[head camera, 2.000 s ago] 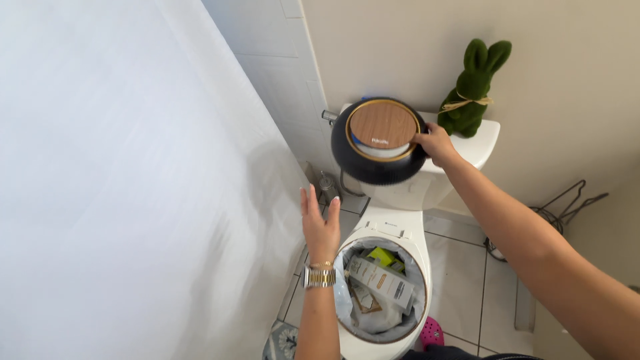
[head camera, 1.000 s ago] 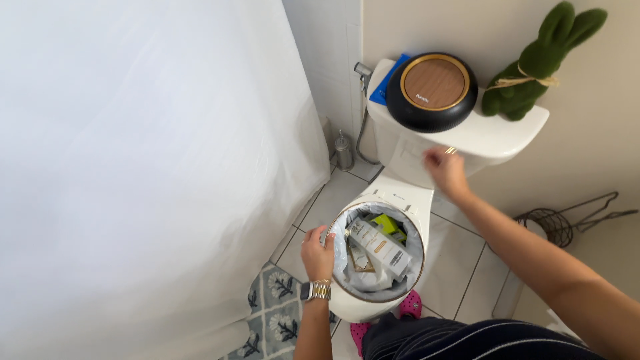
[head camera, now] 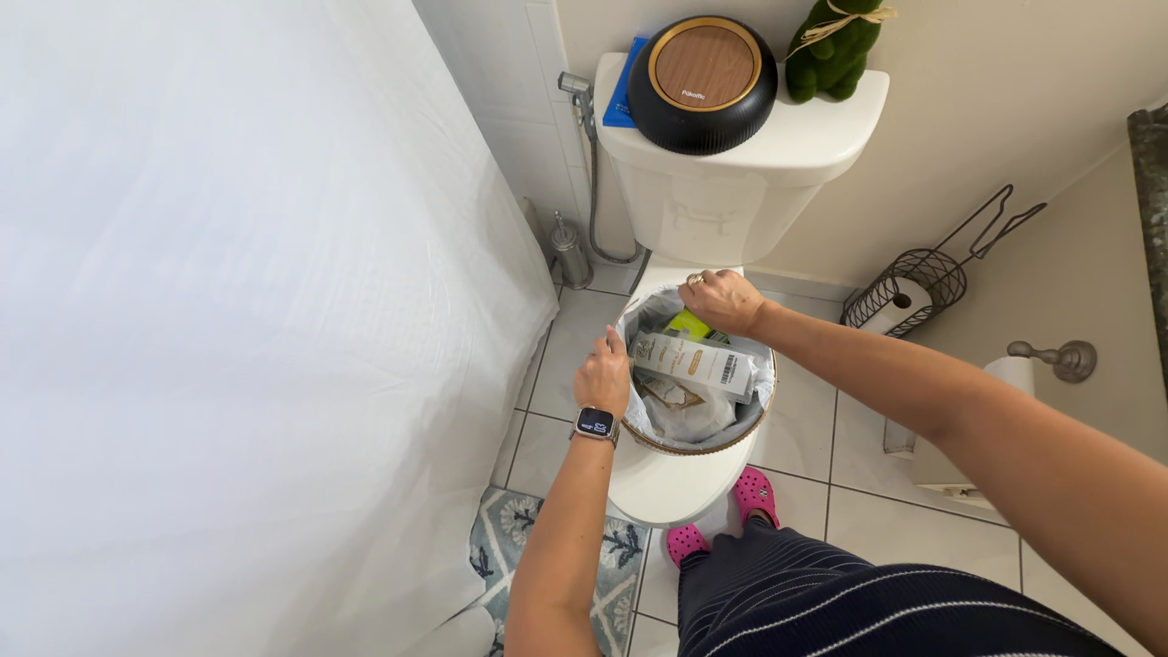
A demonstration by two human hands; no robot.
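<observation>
A round waste bin [head camera: 698, 449] with a white plastic liner [head camera: 754, 427] stands on the closed toilet lid [head camera: 680, 493]. Inside it lie a white printed carton [head camera: 693, 360], a yellow-green packet [head camera: 691, 324] and crumpled clear plastic. My left hand [head camera: 604, 372] is at the bin's left rim, its fingers closed on the liner's edge. At the far rim, my right hand [head camera: 721, 299] pinches the liner too. The black round bin lid [head camera: 703, 128] with a wood-look top rests on the toilet tank.
On the tank [head camera: 821, 137] are a blue packet [head camera: 622, 96] and a green moss rabbit figure [head camera: 832, 55]. A bidet sprayer [head camera: 577, 87] and a toilet brush holder [head camera: 570, 255] are at the left. A white curtain [head camera: 274, 319] hangs beside me; a wire paper holder [head camera: 922, 274] stands right.
The black lid went from my right hand onto the tank. My right hand has since come down to the bin's far rim, and both hands now hold the liner.
</observation>
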